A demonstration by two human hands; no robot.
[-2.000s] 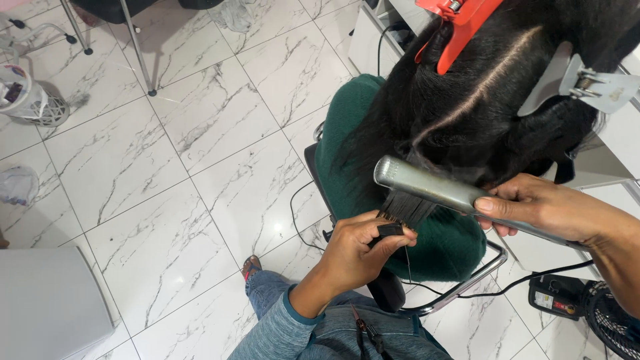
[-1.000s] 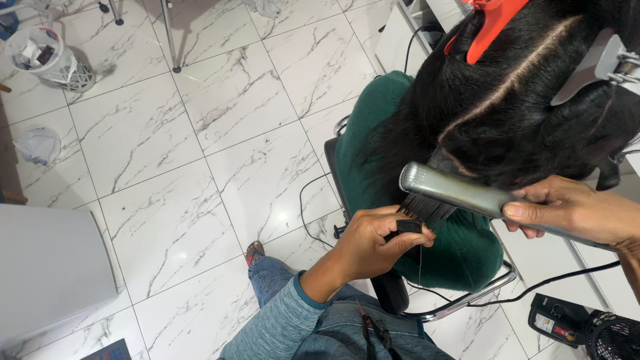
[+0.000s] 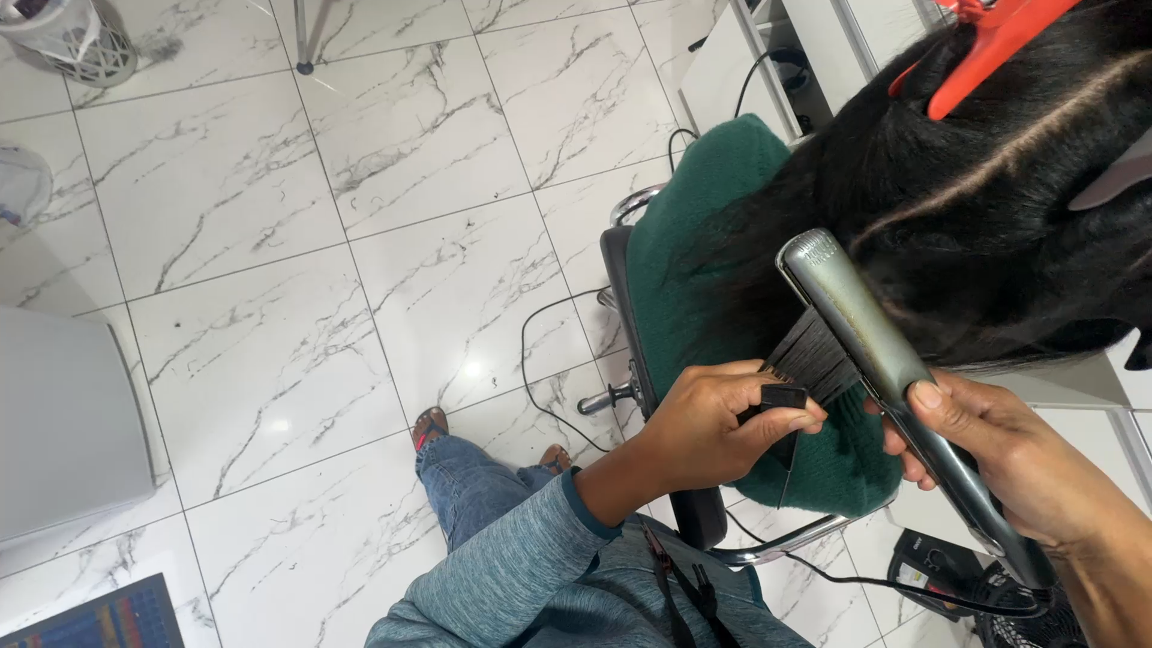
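Note:
My right hand (image 3: 976, 441) grips a grey hair straightener (image 3: 859, 324), whose plates are around a flat section of dark hair (image 3: 814, 355). Close below the plates, my left hand (image 3: 720, 418) holds a black comb (image 3: 783, 396) at the lower part of that section. The seated person's long black hair (image 3: 981, 243) is parted by a pale line. A red hair clip (image 3: 990, 58) holds hair at the top, and a grey clip (image 3: 1116, 175) sits at the right edge. Hair falls over the person's green garment (image 3: 711, 198).
A black salon chair (image 3: 621, 297) with chrome arms supports the person. White drawers (image 3: 738, 72) stand behind. The straightener's cord (image 3: 864, 580) loops past a black fan (image 3: 999, 603) at lower right. A waste basket (image 3: 81, 45) and a grey cabinet (image 3: 72, 414) are at left.
The straightener has turned to a steeper slant, with its plates still around the hair section. My left hand keeps hold of the comb beside it. The view has shifted.

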